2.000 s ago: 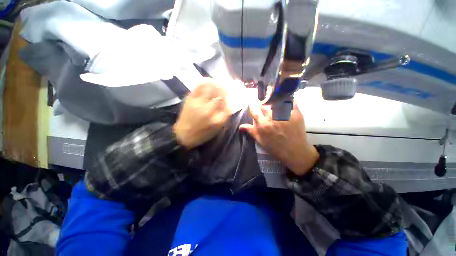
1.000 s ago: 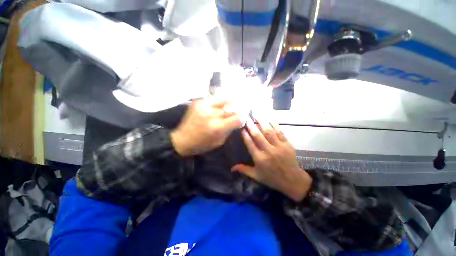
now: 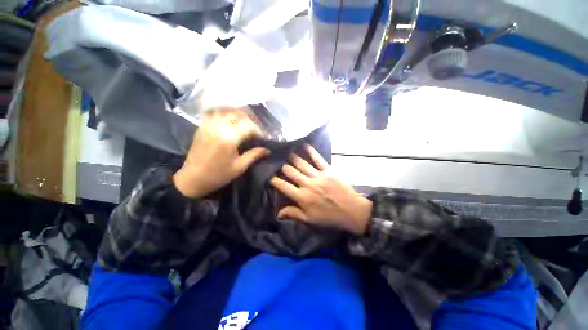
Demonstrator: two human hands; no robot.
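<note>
Light grey fabric lies in large folds left of the needle area, with a bright curved edge over dark grey fabric. My left hand is curled on the cloth where light and dark meet, its fingers blurred and its thumb on the dark side. The cloth bunches at its fingertips. My right hand lies palm down on the dark fabric, fingers spread, right of my left hand. The white sewing machine stands above and right. Glare hides the needle and presser foot.
The white machine bed has a dark seam line and a printed ruler strip along its front. A dark attachment hangs under the head. A wooden edge is at left. Grey pieces are heaped lower left.
Both hands have moved left and my right hand is now flatter, away from the needle area. The light fabric's curved edge has shifted right, over the dark cloth. The view has shifted slightly.
</note>
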